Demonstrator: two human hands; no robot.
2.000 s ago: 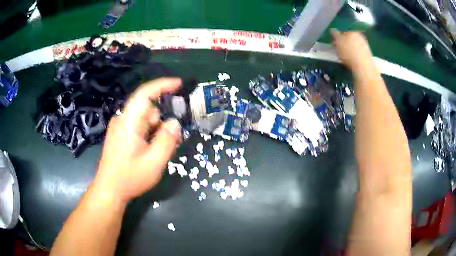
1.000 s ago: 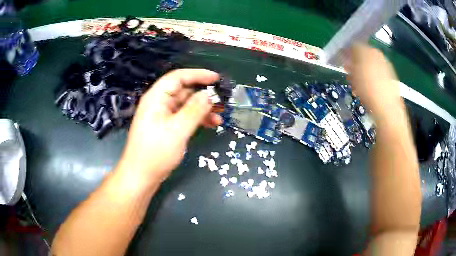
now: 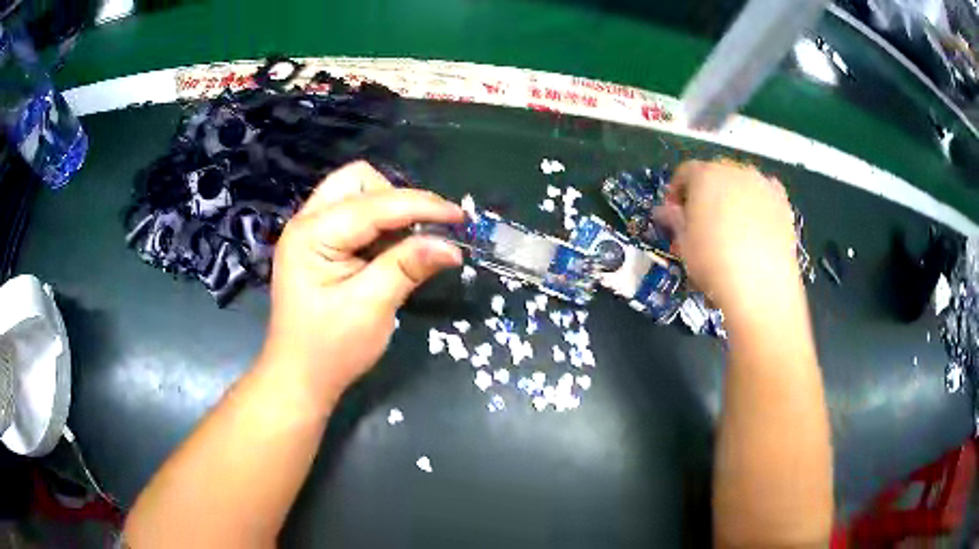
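My left hand (image 3: 344,268) pinches the left end of a blue circuit board (image 3: 523,253) with a grey metal face between thumb and forefinger. Another board (image 3: 640,276) with a dark round part near its left end lies beside it, overlapping at the right. My right hand (image 3: 735,231) is over the board pile (image 3: 633,198), with fingers curled down. Its fingertips are partly hidden, so whether it grips a board cannot be told. Small white pieces (image 3: 521,349) lie scattered in front of the boards, and a few lie behind them.
A tangled heap of black plastic frames (image 3: 231,188) lies at the left. A white fan (image 3: 32,365) and a blue-tinted bottle (image 3: 54,139) stand at the far left. A grey post (image 3: 751,59) rises behind the white edge strip (image 3: 429,80). A small dark stick-like part (image 3: 832,265) lies right of the pile.
My right hand has come from near the grey post down onto the board pile. My left hand held a small dark and white item; its fingers are now at the board's end. The view has shifted.
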